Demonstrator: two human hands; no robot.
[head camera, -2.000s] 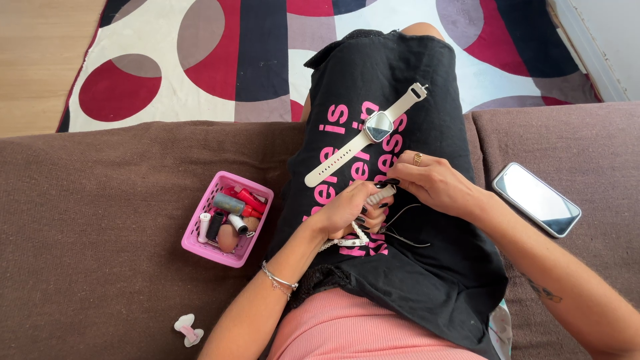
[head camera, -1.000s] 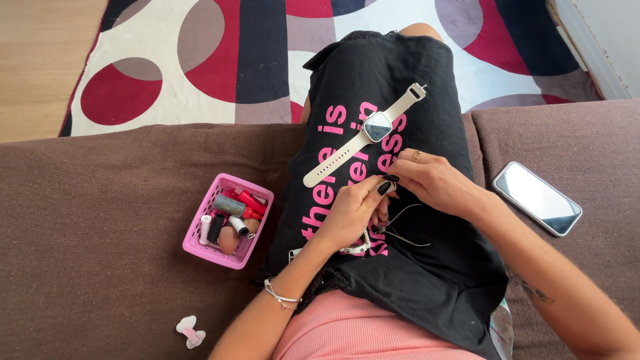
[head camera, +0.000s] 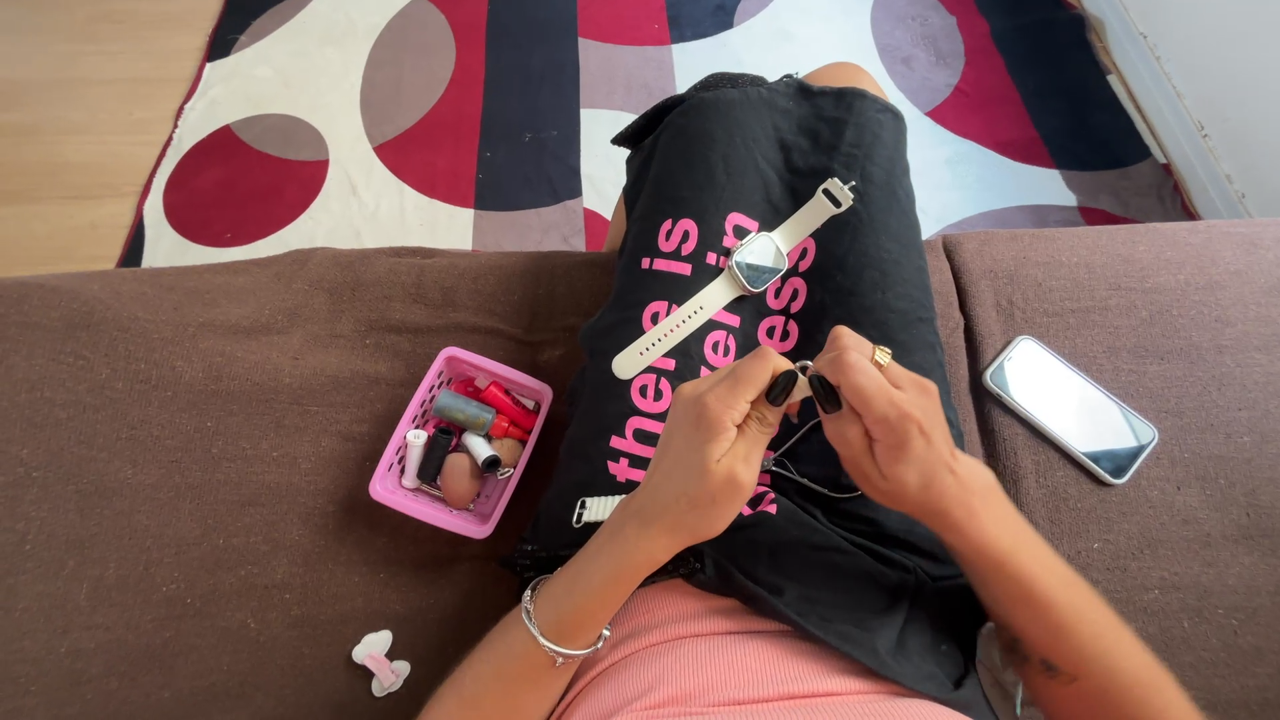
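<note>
My left hand (head camera: 715, 440) and my right hand (head camera: 885, 425) meet over my lap, thumbs close together, pinching a small pale strap end with a metal ring (head camera: 803, 368) between them. Most of what they hold is hidden by the fingers. A white ridged watch band (head camera: 598, 509) with a buckle pokes out beside my left wrist. Thin grey cord (head camera: 815, 484) hangs in loops below my right hand. Just beyond the hands, a smartwatch (head camera: 758, 263) with a cream strap lies opened out on the black printed cloth (head camera: 760, 150) over my lap.
A pink plastic basket (head camera: 393, 455) of small cosmetic tubes, bottles and sponges stands on the brown sofa (head camera: 200, 420) to the left. A white and pink bow-shaped item (head camera: 381, 663) lies nearer me. To the right rests a smartphone (head camera: 1070, 410). A patterned rug (head camera: 530, 130) covers the floor ahead.
My left hand has closed in against my right. The white ridged band, seen between my hands two seconds ago, now shows left of my left wrist.
</note>
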